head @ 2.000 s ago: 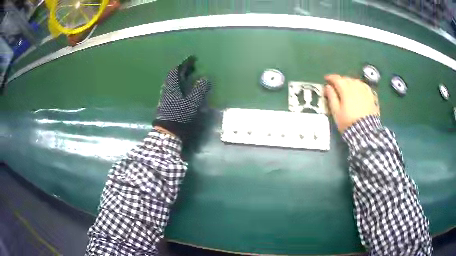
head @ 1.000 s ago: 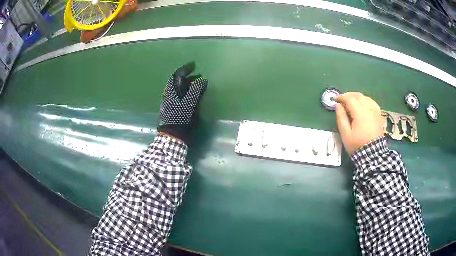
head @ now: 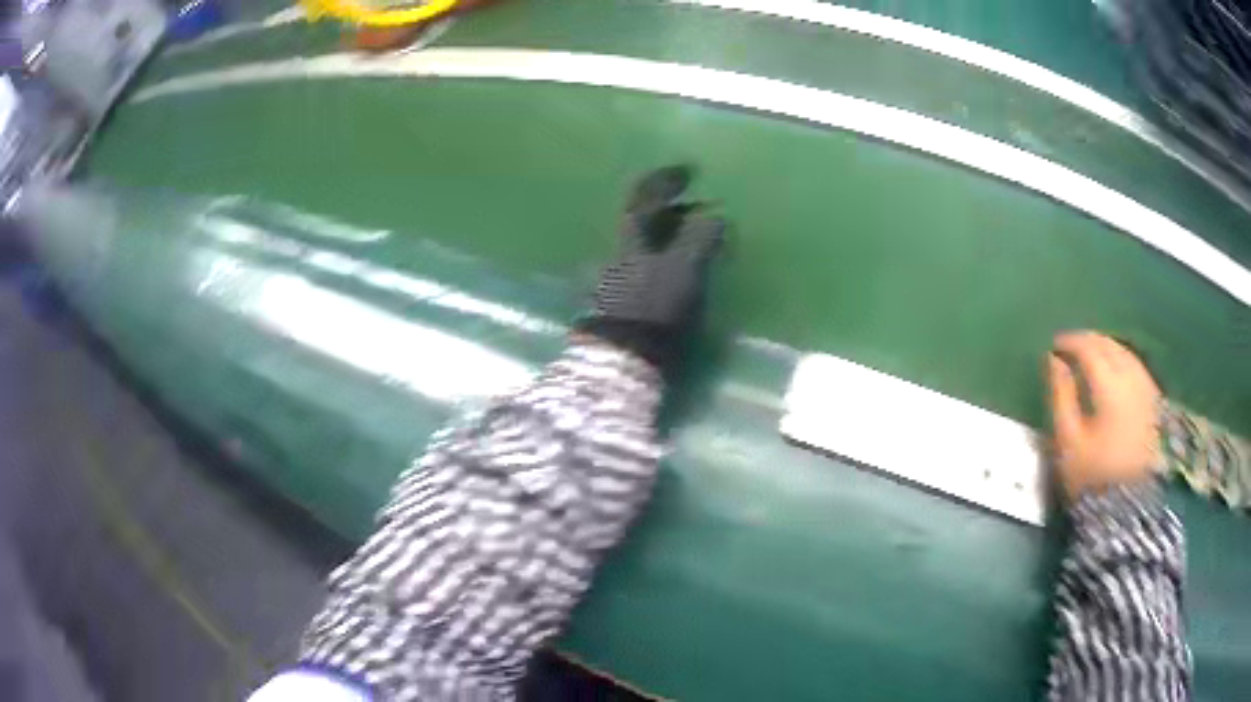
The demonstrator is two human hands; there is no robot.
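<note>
The image is blurred. The pale oblong jig plate (head: pixel 912 436) lies on the green belt between my hands. My left hand (head: pixel 659 268), in a dark dotted glove, is above the belt at the jig's upper left, fingers apart and empty. My bare right hand (head: pixel 1109 412) is at the jig's right end, fingers curled down. A dark edge shows behind its fingers; whether it holds a disc is hidden. An openwork frame plate (head: pixel 1207 455) lies just right of this hand, partly covered by it.
The green belt (head: pixel 453 165) curves across the view. A white guide strip (head: pixel 823 117) runs along its far side. Part of a yellow fan guard (head: pixel 377 11) shows at the top left. Dark ribbed shapes (head: pixel 1194 69) are at the upper right. Grey floor (head: pixel 151 507) shows at lower left.
The view has turned left, so the jig and both hands appear further right and the fan is partly cut off. The loose discs seen before are no longer visible.
</note>
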